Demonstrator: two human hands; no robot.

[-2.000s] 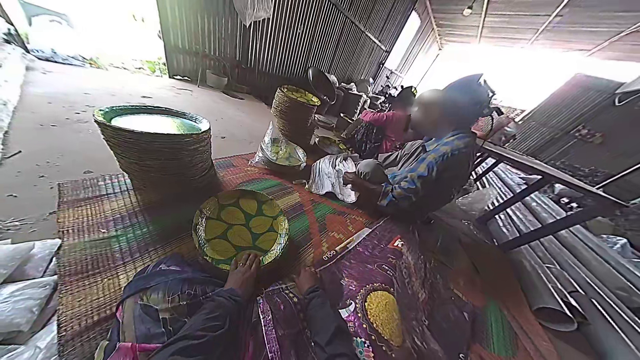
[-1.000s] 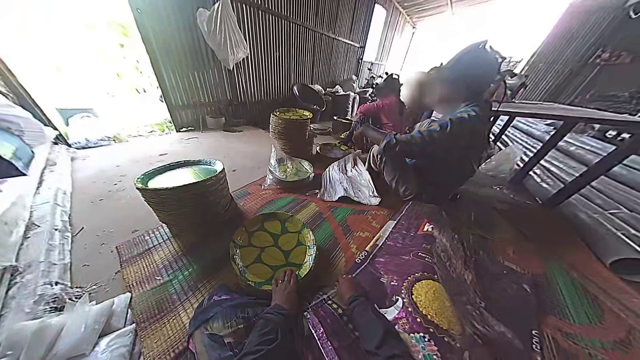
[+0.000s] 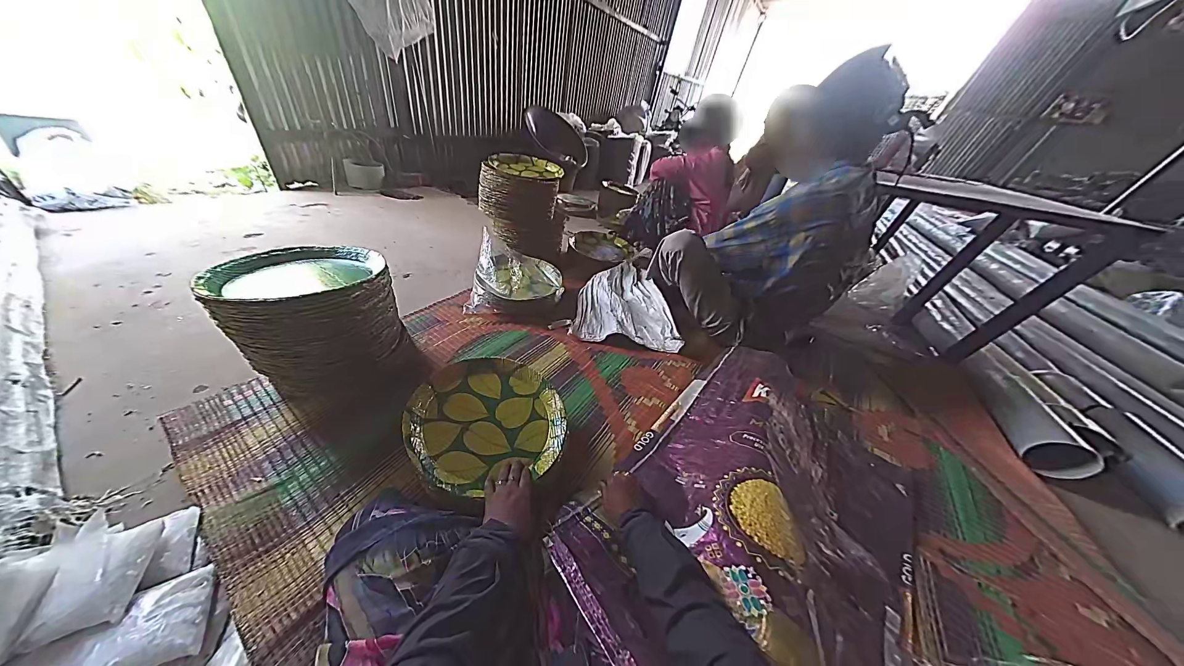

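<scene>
A round plate with a green and yellow leaf pattern [image 3: 483,421] tops a stack just in front of my lap. My left hand [image 3: 510,498] rests on its near rim, a ring on one finger. To the right, my right hand [image 3: 622,495] is at the edge of a purple printed plastic sack [image 3: 703,453]; whether its fingers grip the sack is unclear. A tall stack of round plates [image 3: 305,324], its top one green-rimmed and shiny, stands on the left of the woven mat [image 3: 240,490].
Clear packets [image 3: 139,592] lie at lower left. Ahead are another plate stack [image 3: 521,199], a bagged stack [image 3: 516,282] and a seated person [image 3: 777,231] beside a white sack [image 3: 627,305]. Another person [image 3: 694,180] sits behind. Pipes [image 3: 1045,407] and a table [image 3: 1008,194] stand right.
The view has shifted. My left hand stays at the near rim of the leaf-patterned plate. The seated person's white sack has been lowered toward the mat since the earliest frame.
</scene>
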